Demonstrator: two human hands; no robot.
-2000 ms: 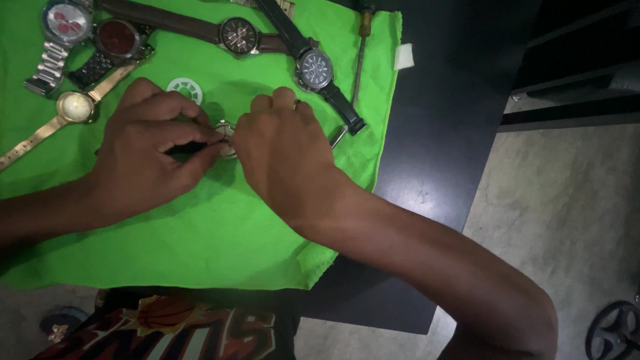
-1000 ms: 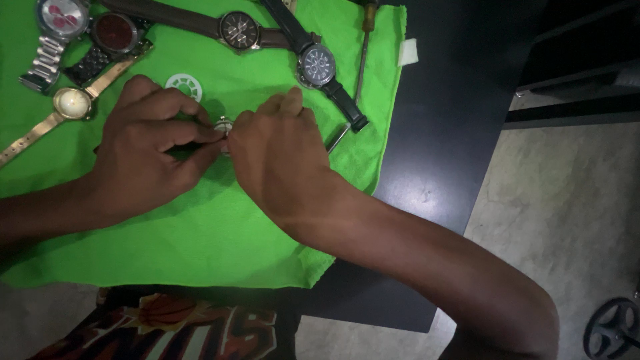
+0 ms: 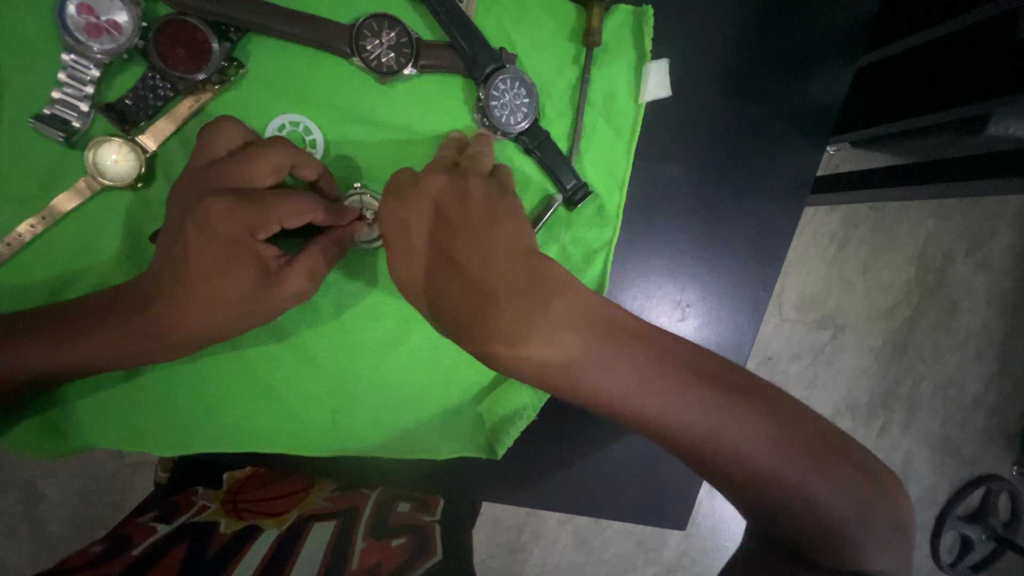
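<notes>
A small round watch case (image 3: 364, 214) without a strap in view lies on a green cloth (image 3: 320, 400), between my two hands. My left hand (image 3: 240, 232) touches its left side with the thumb and index fingertips; whether a tiny part is pinched there is too small to tell. My right hand (image 3: 460, 240) rests over the right side of the case, fingers curled, and its fingertips and anything in them are hidden. A white ring-shaped piece with spokes (image 3: 296, 134) lies behind my left fingers. The tip of a dark thing sticks out left of my left hand.
Several wristwatches lie along the back: a gold one (image 3: 116, 161), a silver one (image 3: 98, 24), a dark one (image 3: 182, 46), a brown-strapped one (image 3: 384, 45) and a black-strapped one (image 3: 510, 99). A screwdriver (image 3: 586, 88) and a metal rod (image 3: 547, 214) lie right, near the dark table's edge (image 3: 680, 280).
</notes>
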